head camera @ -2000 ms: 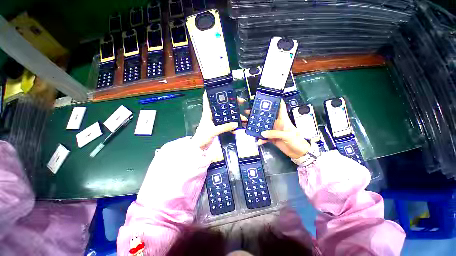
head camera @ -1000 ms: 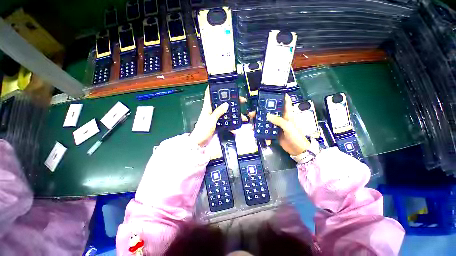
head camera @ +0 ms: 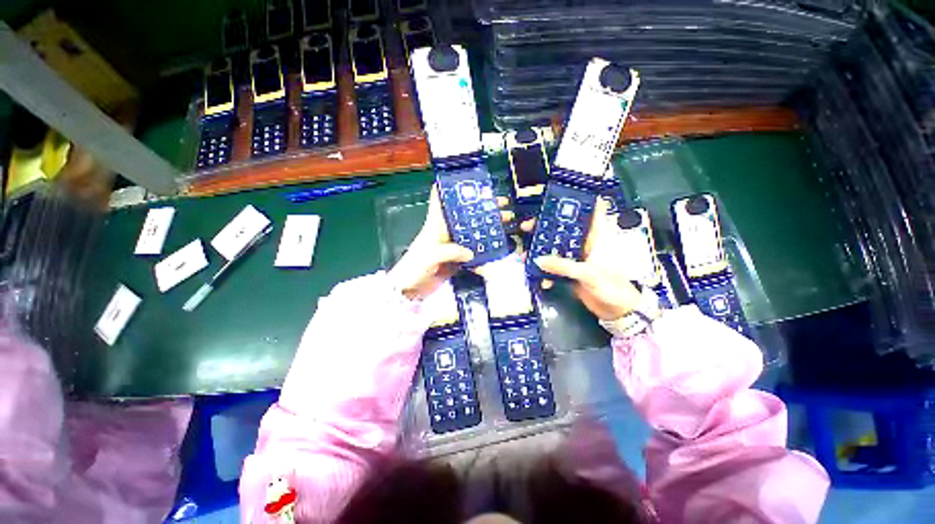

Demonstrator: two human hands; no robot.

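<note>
My left hand [head camera: 425,251] holds an open flip phone [head camera: 449,111] upright, its thumb at the bottom of the dark blue keypad. My right hand [head camera: 595,274] holds a second open flip phone [head camera: 597,128], tilted to the right, its thumb low on the keypad. Both displays are lit white, and the right one shows faint marks. Below the hands, a clear blister tray [head camera: 482,440] holds more open phones, two of them nearest me [head camera: 449,381]. The hands and phones hide part of the tray.
Several white batteries [head camera: 298,242] and a marker pen [head camera: 213,282] lie on the green mat to the left. A blue pen [head camera: 330,191] lies near the orange-brown ledge. A filled phone tray [head camera: 297,164] is at rear left. Stacked trays [head camera: 656,67] stand behind and right. A neighbour's pink sleeve is at left.
The left phone's top has moved lower. The right phone has tilted further right, and marks have appeared on its display. Both thumbs have moved down to the lower keypads.
</note>
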